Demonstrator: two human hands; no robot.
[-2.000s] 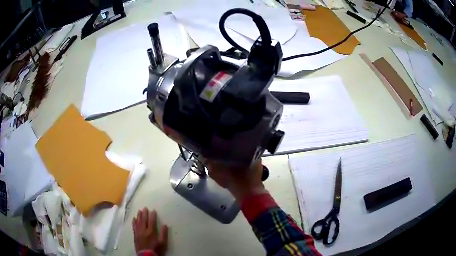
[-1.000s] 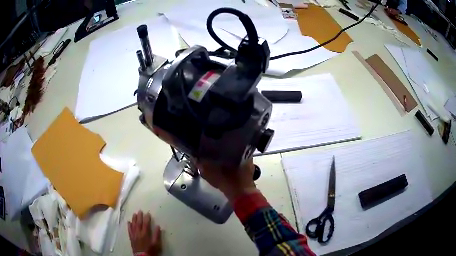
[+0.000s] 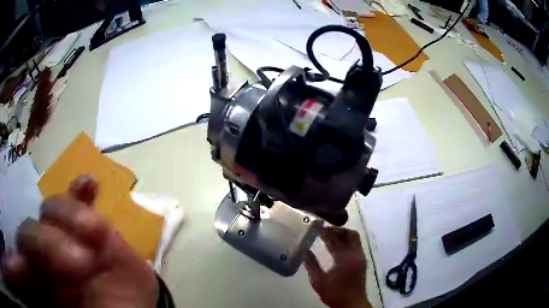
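The cutting machine (image 3: 295, 144) stands upright in the middle, its dark motor above a shiny metal base plate (image 3: 268, 234). My right hand (image 3: 340, 261) is low beside the base plate's right corner, thumb and fingers apart with table showing between them. Its fingertips are close to the plate; contact is unclear. My left hand (image 3: 72, 252) is raised near the camera at the lower left, large and blurred, fingers curled. Whether it holds anything is unclear. It partly covers a mustard pattern piece (image 3: 135, 216) and white offcuts.
Shears (image 3: 409, 264) and a dark bar (image 3: 468, 233) lie on white sheets (image 3: 445, 198) at right. Another white stack (image 3: 403, 144) is behind. A black cable (image 3: 415, 55) runs to the far right. A large white sheet (image 3: 153, 78) lies behind left. A brown board (image 3: 472, 102) lies at far right.
The machine appears further right in view. My right hand has let go of its motor side and moved down beside the base plate. My left hand has risen from the table towards the camera.
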